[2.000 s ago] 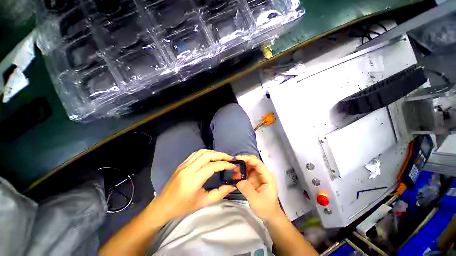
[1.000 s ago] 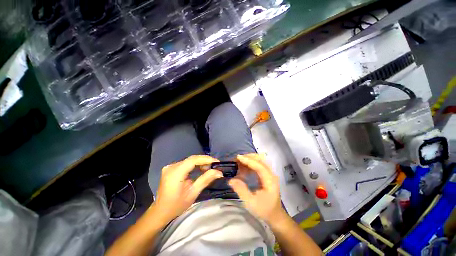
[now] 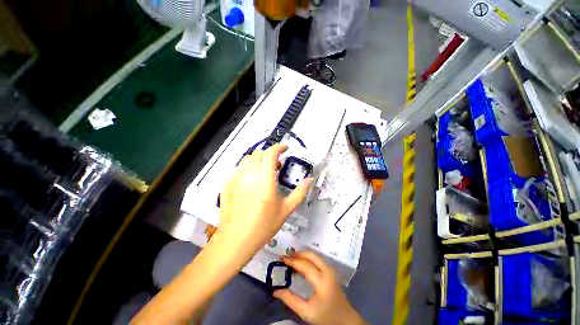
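A black rounded-square frame [image 3: 280, 173] with a pale centre sits at the fixture above the white machine base. My left hand [image 3: 251, 197] reaches over the base, with thumb and forefinger at opposite edges of this frame. The palm and wrist hide part of the base. My right hand [image 3: 316, 289] is lower, by the base's front edge, and holds a second black frame [image 3: 269, 275] with an open centre between thumb and fingers.
The white machine base [image 3: 238, 136] carries a drag chain [image 3: 295, 113], keypad pendant [image 3: 367, 151] and hex key [image 3: 346, 212]. The clear blister tray [image 3: 48, 216] lies left on the green bench [image 3: 156, 79], with a fan [image 3: 191, 32] behind. Blue bins [image 3: 505, 184] stand right.
The view has turned right toward the machine. The hands, earlier together over the lap at one frame, are apart. The left has reached to the fixture; the right holds a frame near the base.
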